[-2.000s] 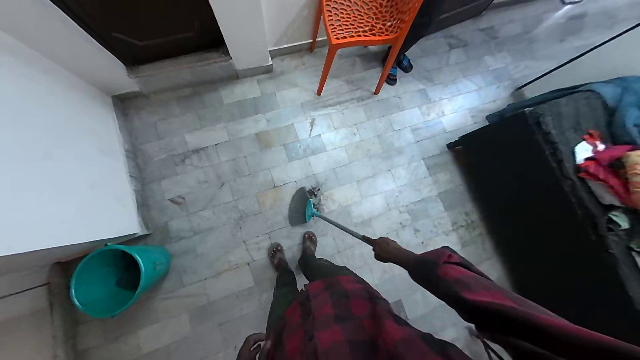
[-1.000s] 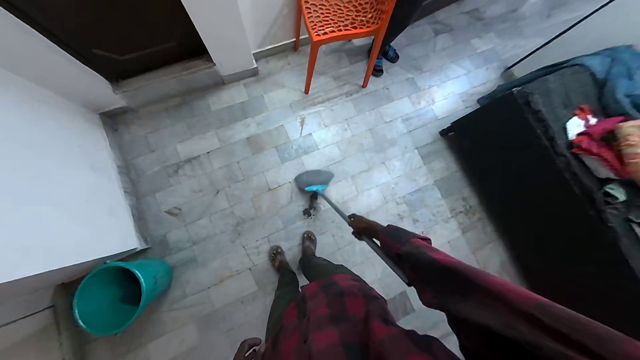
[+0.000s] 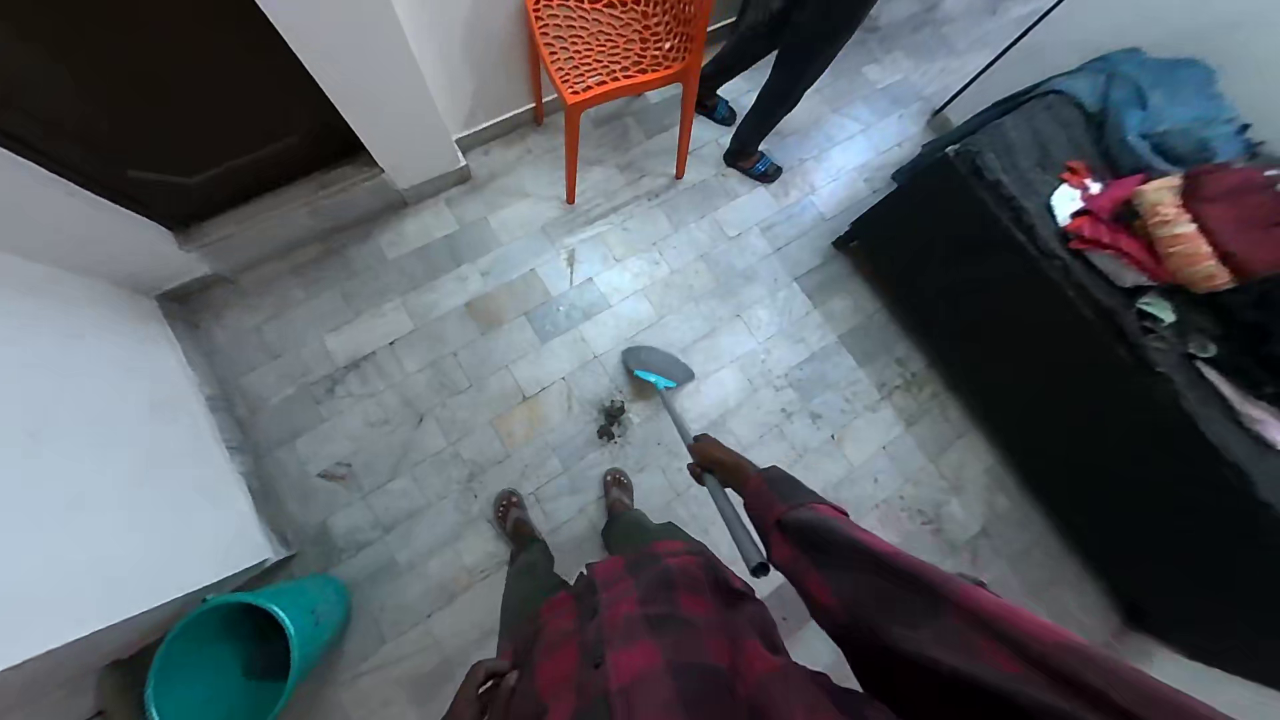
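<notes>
My right hand (image 3: 722, 464) is closed around the grey handle of a broom (image 3: 657, 368), whose grey bristles and turquoise collar rest on the tiled floor. The handle's hollow end points down toward my right side. Just left of the broom head lies a small pile of dark debris (image 3: 611, 419), in front of my sandalled feet. My left hand (image 3: 484, 690) hangs at the bottom edge beside my plaid shirt, fingers curled; whether it holds anything is unclear.
A green bucket (image 3: 322, 607) stands at the lower left by a white wall. An orange plastic chair (image 3: 630, 88) is at the top, with a person's legs in dark trousers (image 3: 800, 70) beside it. Right is a black bed or sofa (image 3: 1010, 370) with clothes (image 3: 1110, 225) on it.
The broom head was by the debris two seconds ago; it has moved off it and now lies to the right of the pile. The person by the chair shows more in view.
</notes>
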